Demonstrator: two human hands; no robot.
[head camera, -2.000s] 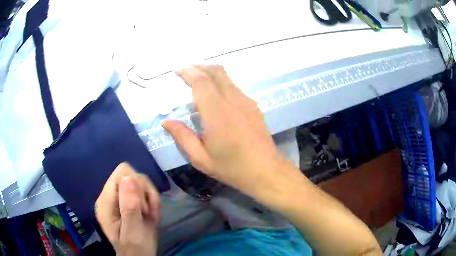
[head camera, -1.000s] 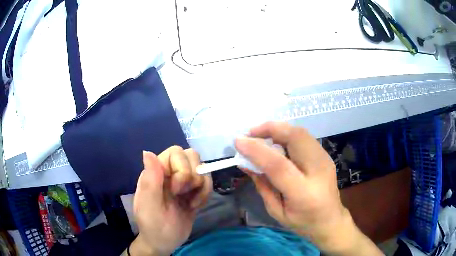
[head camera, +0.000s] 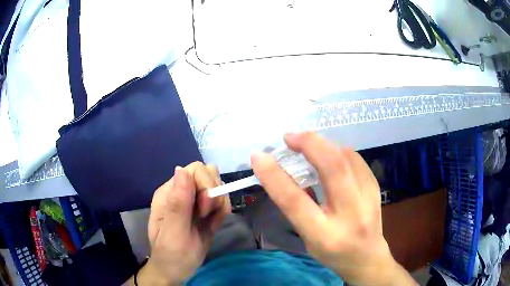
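Observation:
My right hand (head camera: 335, 206) holds a small clear plastic packet (head camera: 296, 166) between thumb and fingers, above my lap near the table's front edge. A narrow white strip (head camera: 235, 185) runs from the packet to the curled fingers of my left hand (head camera: 187, 215). The left thumb and fingers are closed at the strip's end; whether they grip it is partly hidden. A folded navy fabric panel (head camera: 131, 139) lies over the table edge behind my left hand. White fabric (head camera: 39, 84) with a navy stripe (head camera: 76, 61) lies at the left.
Black-handled scissors (head camera: 412, 28) and a yellow-green tool (head camera: 447, 46) lie at the back right. A ruler (head camera: 391, 109) runs along the table's front edge. A blue basket (head camera: 467, 212) stands below right, beside a brown panel (head camera: 416, 226). Another blue basket (head camera: 27, 260) is below left.
Since the first frame, both hands have come together over my lap, and the packet and strip have come into view. Since the second, the hands hold nearly the same pose and the packet shows more clearly.

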